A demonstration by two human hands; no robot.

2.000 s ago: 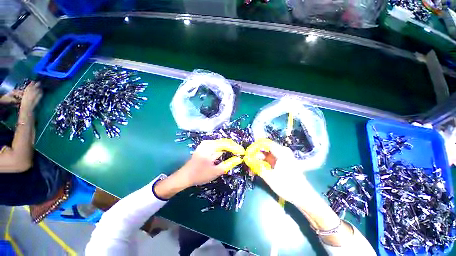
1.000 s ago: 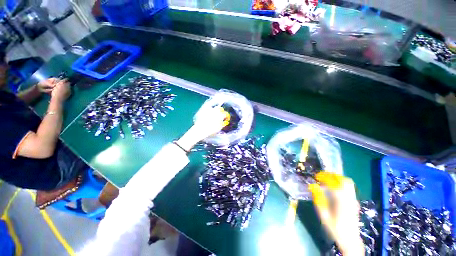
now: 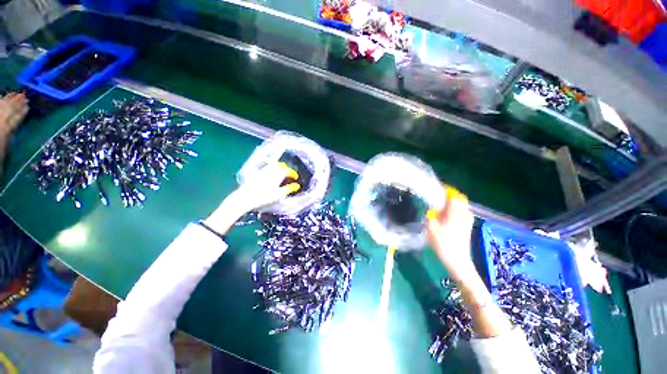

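My left hand, with yellow-covered fingertips, reaches into the left clear plastic bag, over black parts; whether it holds any cannot be told. My right hand has its yellow-covered fingertips on the right rim of the right clear plastic bag and grips it. Tiny black parts lie together in that bag. The central pile of black-and-silver pieces lies below the bags. The small right pile lies partly beside my right forearm.
A blue plastic tray of black-and-silver pieces stands at right. The far-left pile and far-left blue tray are at left, beside another person's hand. A metal rail and dark green conveyor lie behind.
My hands have parted from above the central pile. My left hand stays in the left bag; my right hand has moved onto the right bag's rim, and that bag has shifted away from me. The view has turned.
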